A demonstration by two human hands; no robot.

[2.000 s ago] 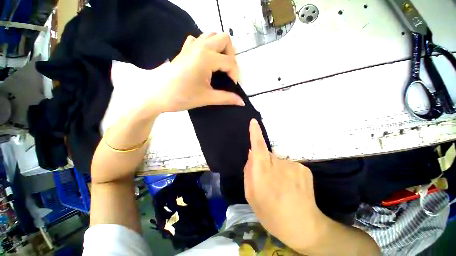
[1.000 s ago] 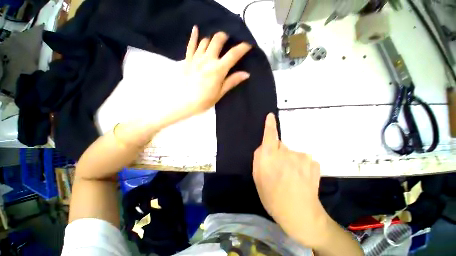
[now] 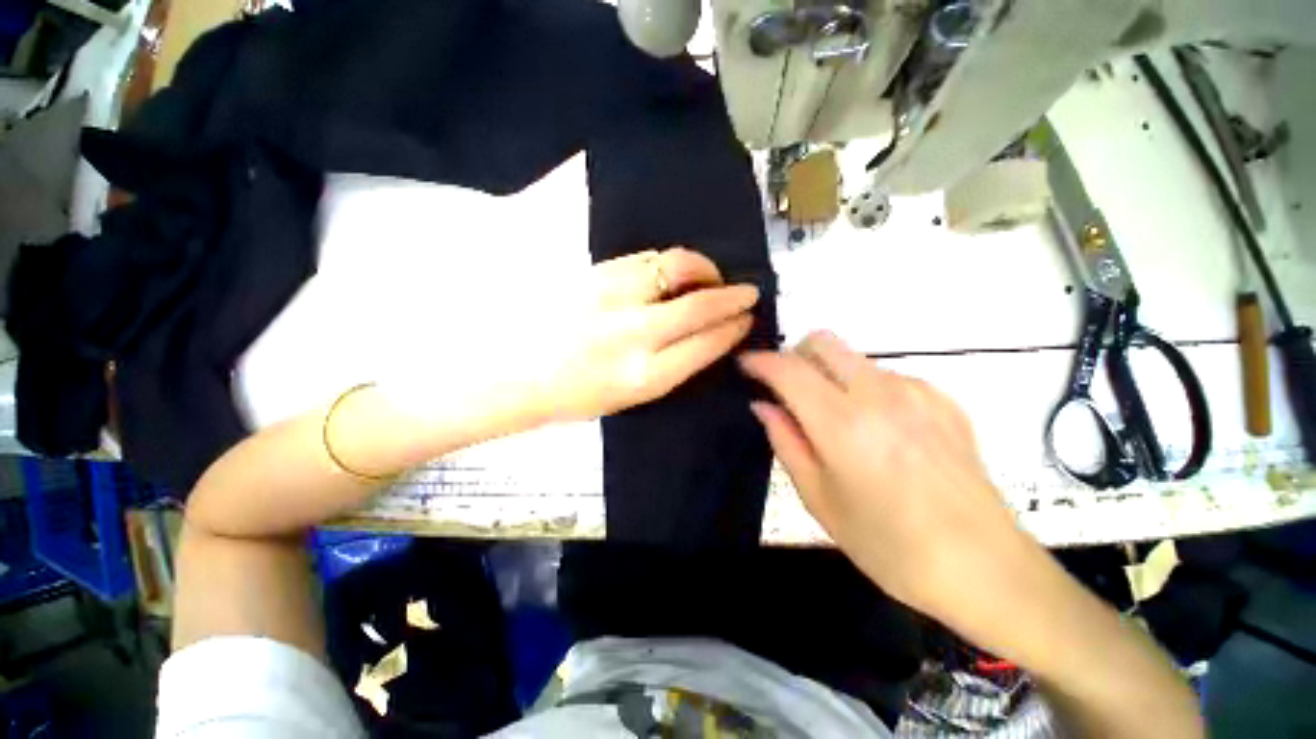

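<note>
A long black garment panel [image 3: 681,469] lies over the white table and hangs over its front edge. My left hand [image 3: 650,325] lies on the panel, fingertips at its right-hand border. My right hand [image 3: 880,448] is at the same border just below, thumb and fingers close together at the cloth edge. Whether its fingertips pinch the cloth is hard to tell. The sewing machine head [image 3: 938,87] stands above and to the right, with a small brownish plate [image 3: 811,185] under it. The cloth is to the left of that plate.
Tailor's shears [image 3: 1111,347] lie right of the machine. An orange-brown handled tool [image 3: 1253,368] and a long dark screwdriver [image 3: 1270,289] lie at the far right. Heaped black cloth [image 3: 188,289] lies at the left. Black cloth with cream scraps [image 3: 419,614] is below the table edge [image 3: 476,513].
My left hand has moved down the panel to its right border, beside my right hand. My right fingers have gone from pointing to bunched at the edge. The view has shifted, showing more of the machine.
</note>
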